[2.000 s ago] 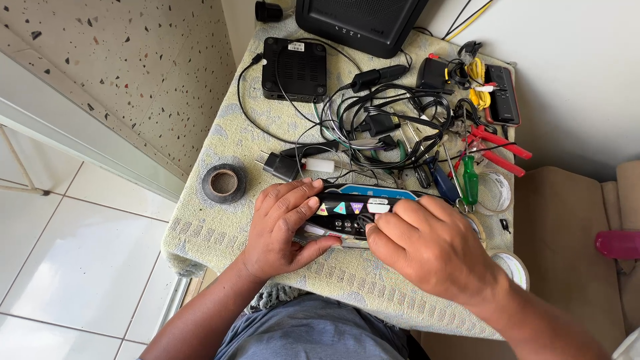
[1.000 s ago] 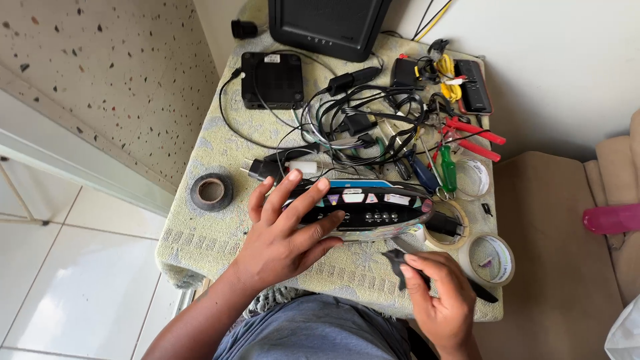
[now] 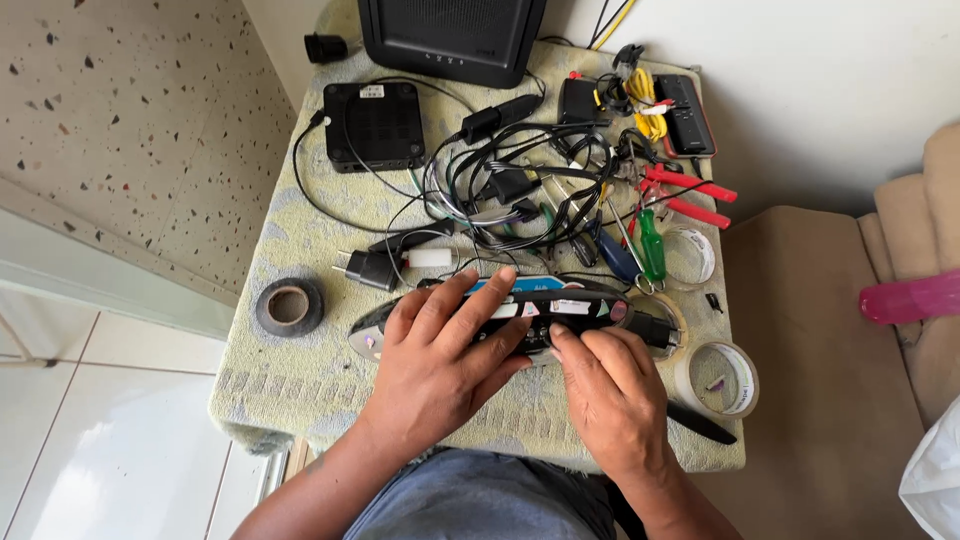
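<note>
A black device with stickers and a row of small knobs or jacks lies near the front of the cloth-covered table. My left hand rests spread over its left and middle part, fingers across its face. Fingertips of my right hand are pinched at the row of knobs or jacks; whatever is between them is hidden. Just right of the device are a black plug adapter and a roll of tape. A black blade-like piece lies beside my right hand.
Black electrical tape lies left. Behind are a black box, tangled cables, a black plug, screwdrivers and red-handled pliers. More clear tape sits at the right edge, a remote control at the back right.
One second ago my right hand was off the device, at the table's front, holding a dark piece. It has moved back up to the device's face. My left hand remains on the device.
</note>
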